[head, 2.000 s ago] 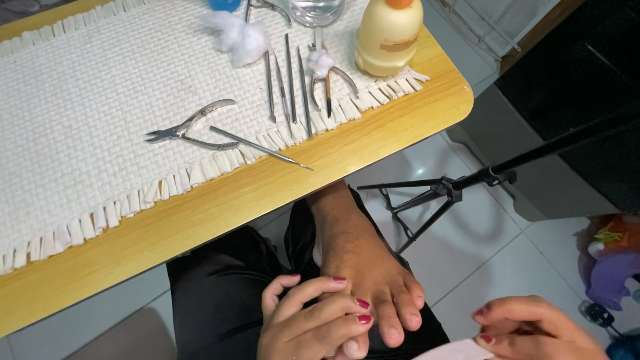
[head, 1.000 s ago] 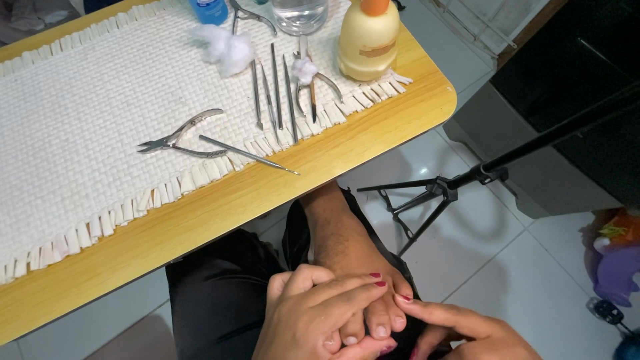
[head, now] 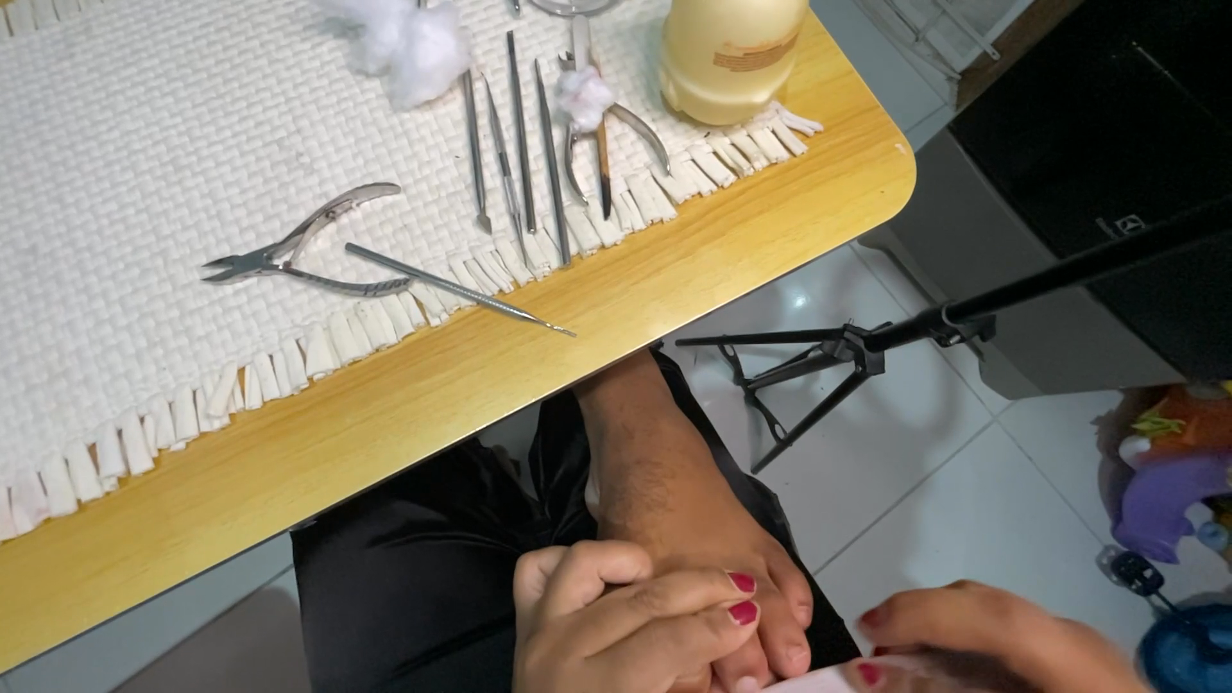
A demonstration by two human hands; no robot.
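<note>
A person's bare foot (head: 664,491) rests on black cloth (head: 404,568) beneath the table edge. Over its toes lies my left hand (head: 635,616), red-nailed fingers touching them. My right hand (head: 1001,640), at the lower right, grips a pale pink flat object (head: 828,678) whose far end is at the toes; the frame's bottom cuts it off. On the white woven mat (head: 192,125) lie cuticle nippers (head: 289,255), a thin metal nail tool (head: 462,289), several more metal tools (head: 520,135), a second pair of nippers (head: 640,130) with a cotton tuft (head: 584,96), and a cotton wad (head: 423,53).
A bottle of yellowish liquid (head: 731,58) stands near the corner of the wooden table (head: 770,221). Black tripod legs (head: 818,366) stand on the tiled floor, beside a black and grey case (head: 1068,192). Colourful objects (head: 1165,491) lie at the far right.
One second ago my right hand had a finger at the toes; now it is farther right, with the pink object in view. My left hand stays on the foot.
</note>
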